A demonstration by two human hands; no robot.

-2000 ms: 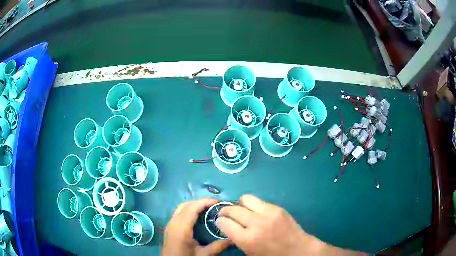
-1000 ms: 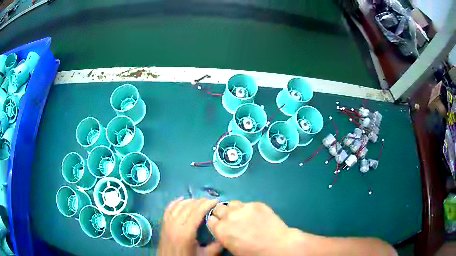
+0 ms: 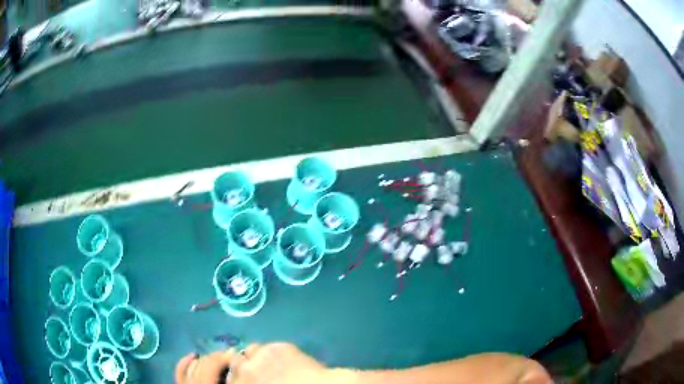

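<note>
My right hand (image 3: 281,365) is at the bottom edge, fingers bent over a fan housing that is almost wholly hidden. Only a bit of rim and a dark gap show between the hands. My left hand (image 3: 196,367) is against its left side, mostly cut off by the picture's edge. Filled fan housings (image 3: 238,304) stand upright in a group ahead, with pale motor centres and some red leads. Loose DC motors (image 3: 418,253) with red wires lie heaped to their right.
Several housings without visible leads (image 3: 142,346) stand at left, one with a pale spoked face (image 3: 107,365) up. A blue bin (image 3: 7,285) is at the left edge. A whitish rail (image 3: 292,166) borders the green conveyor (image 3: 225,105). A pale post (image 3: 525,71) and cluttered reddish-brown shelf (image 3: 559,232) are at right.
The camera view has turned right, so the bench items appear farther left and the shelf shows more. The hands stay together at the housing, now lower and more cut off.
</note>
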